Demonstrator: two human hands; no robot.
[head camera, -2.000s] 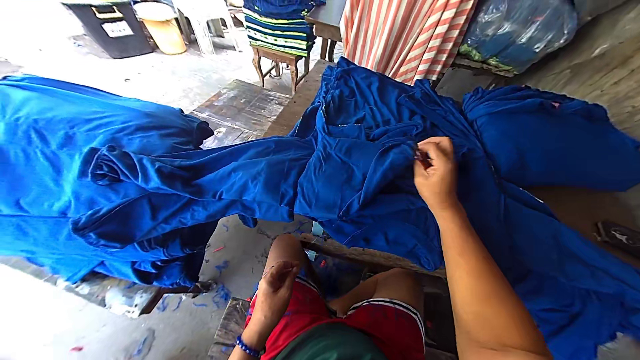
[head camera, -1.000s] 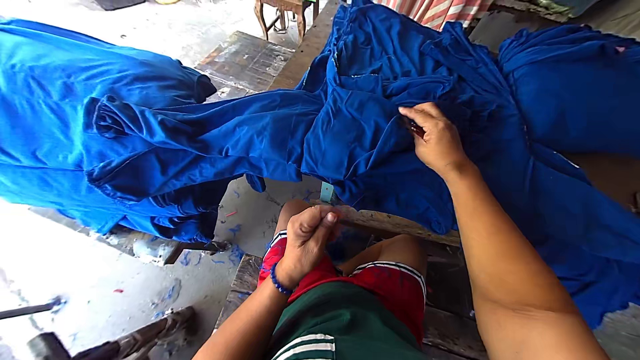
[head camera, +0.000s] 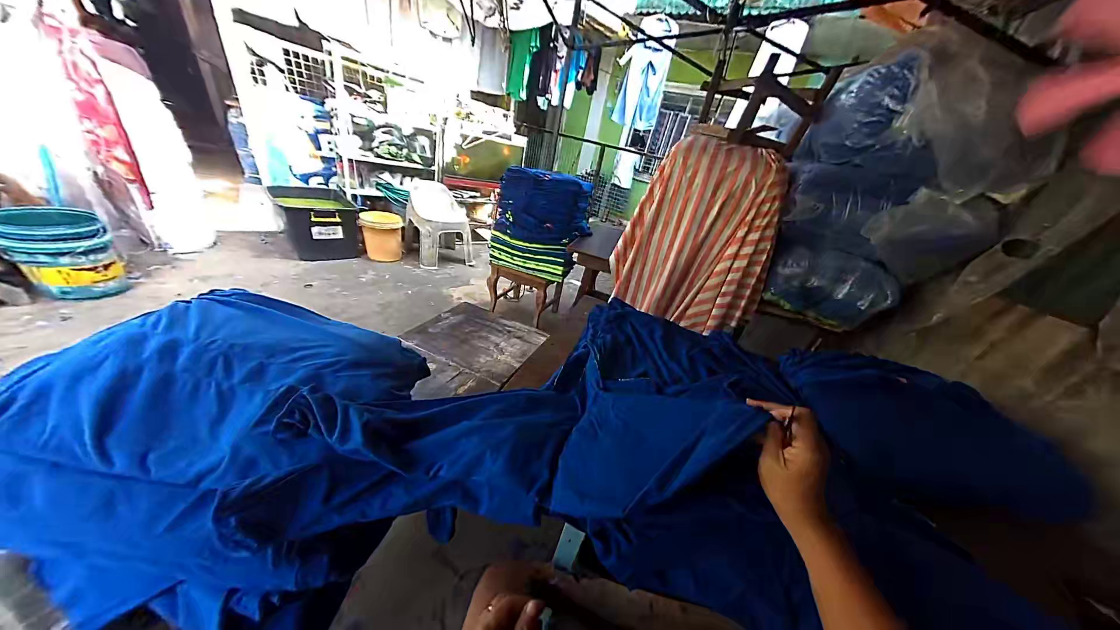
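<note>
Blue fabric garments (head camera: 490, 446) lie stretched and crumpled from the left to the right of the view. My right hand (head camera: 792, 455) pinches the edge of a blue fabric panel (head camera: 656, 446), pulling it fairly flat; a small dark tool (head camera: 790, 420), too small to identify, shows between its fingers. At the bottom edge, my left hand (head camera: 512, 608) is partly cut off, with its fingers curled and a small pale bit showing beside them; what it holds is unclear. A light blue strip (head camera: 568, 547) hangs just above it, under the cloth.
A low wooden bench (head camera: 477, 346) stands behind the cloth. Beyond it are a stool with a stack of folded blue cloth (head camera: 542, 210), a striped cloth cover (head camera: 704, 236) and plastic bags of blue material (head camera: 840, 210). Buckets (head camera: 66, 254) and a black bin (head camera: 317, 227) stand further left.
The view has tilted up. The fabric panel is now drawn out flatter toward my right hand. My left hand, earlier over my lap, is now at the bottom edge of view.
</note>
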